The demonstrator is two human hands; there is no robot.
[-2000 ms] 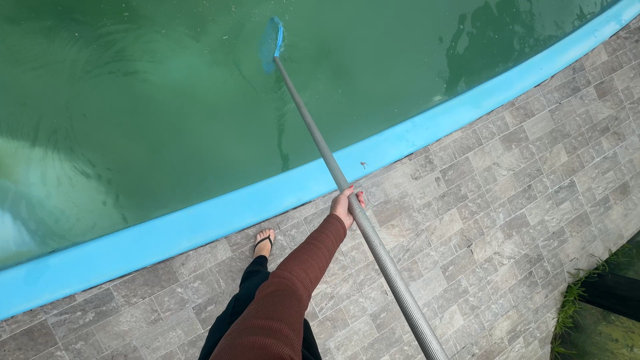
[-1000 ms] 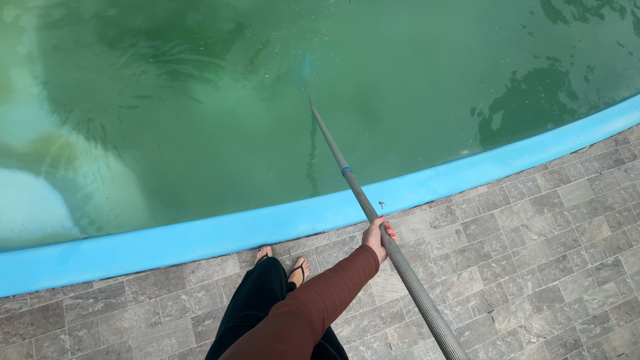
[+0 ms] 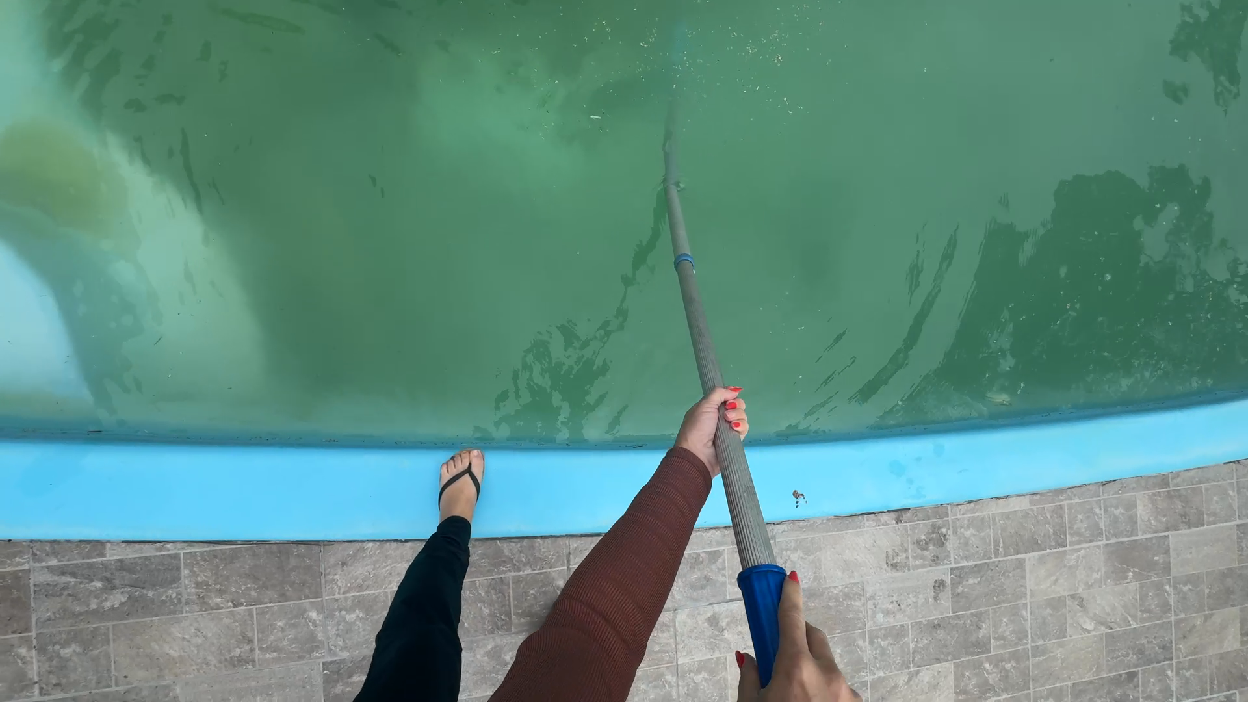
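My left hand (image 3: 714, 427) is closed around the grey ribbed telescopic pole (image 3: 698, 331), above the pool's blue rim. At the bottom, my right hand (image 3: 801, 663) holds the pole's blue plastic grip (image 3: 762, 609), with its lower part cut off by the frame. A blue collar (image 3: 684, 261) joins two pole sections. The far section slants down into the green, cloudy pool water (image 3: 439, 244). Only a faint bluish blur shows at its submerged end, so the head's shape cannot be made out.
The blue pool rim (image 3: 292, 487) curves across the view. One foot in a black flip-flop (image 3: 460, 480) stands on it. Grey stone-look paving (image 3: 975, 585) lies on the near side. Small debris (image 3: 799, 497) sits on the rim, and specks float on the water.
The blue head, visible at the surface two seconds ago, has sunk from clear sight. My left hand and the pole have moved out over the rim. My right hand has come into view, and one foot is on the rim.
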